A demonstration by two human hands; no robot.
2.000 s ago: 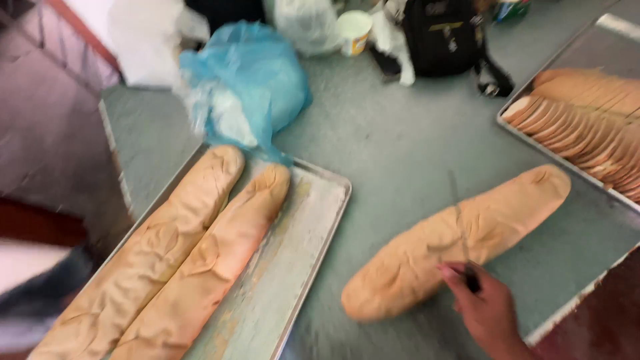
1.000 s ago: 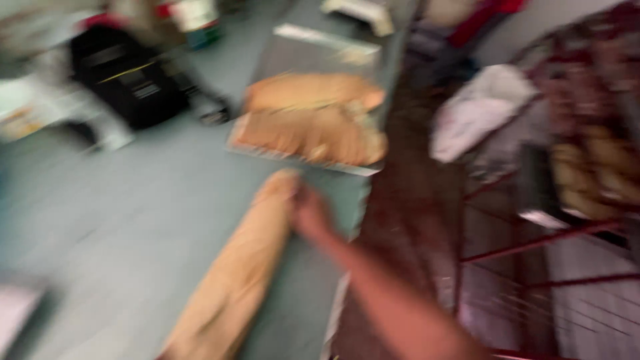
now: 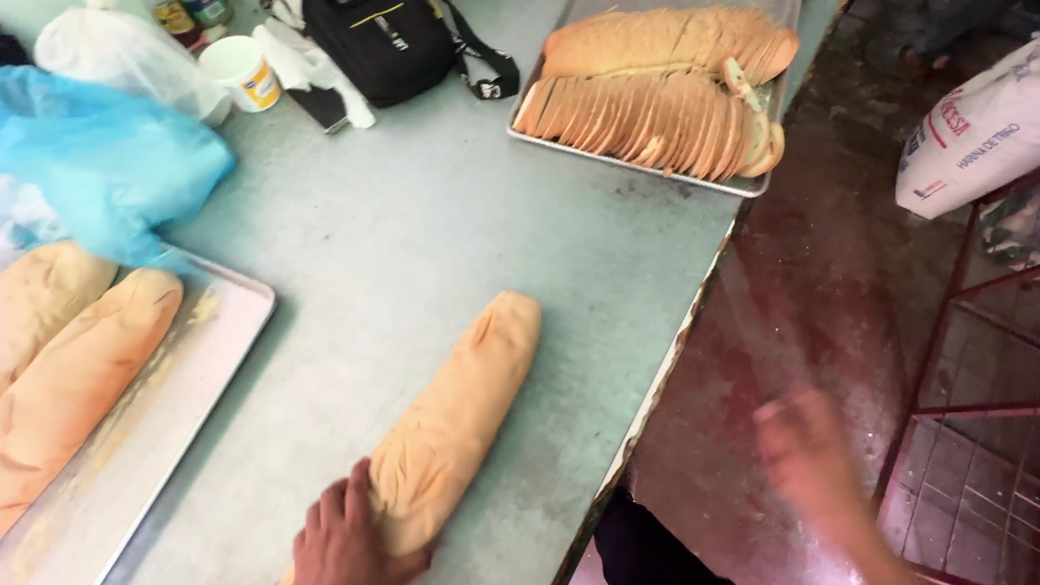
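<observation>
A long unsliced bread loaf (image 3: 459,422) lies slantwise on the green table. At its near end my left hand (image 3: 349,528) grips it, with fingers on one side and thumb around the end. Beyond the table's edge, over the floor, my right hand (image 3: 800,443) is blurred and curled; a faint streak rising from it looks like the blade of a thin knife (image 3: 760,325). Two more whole loaves (image 3: 89,374) rest on a metal baking tray (image 3: 219,366) at the left. Sliced bread (image 3: 642,122) in two rows lies on another tray (image 3: 723,188) at the far right.
A blue plastic bag (image 3: 114,162) overlaps the left tray's corner. Along the back are a white tub (image 3: 240,73), a dark phone-like object (image 3: 321,106) and a black bag (image 3: 382,49) with a strap. Right of the table edge stand a red metal rack (image 3: 934,382) and a flour sack (image 3: 975,138).
My right hand has left the loaf's far end for the space beyond the table edge. My left hand, unseen two seconds ago, now shows on the loaf. The view has swung.
</observation>
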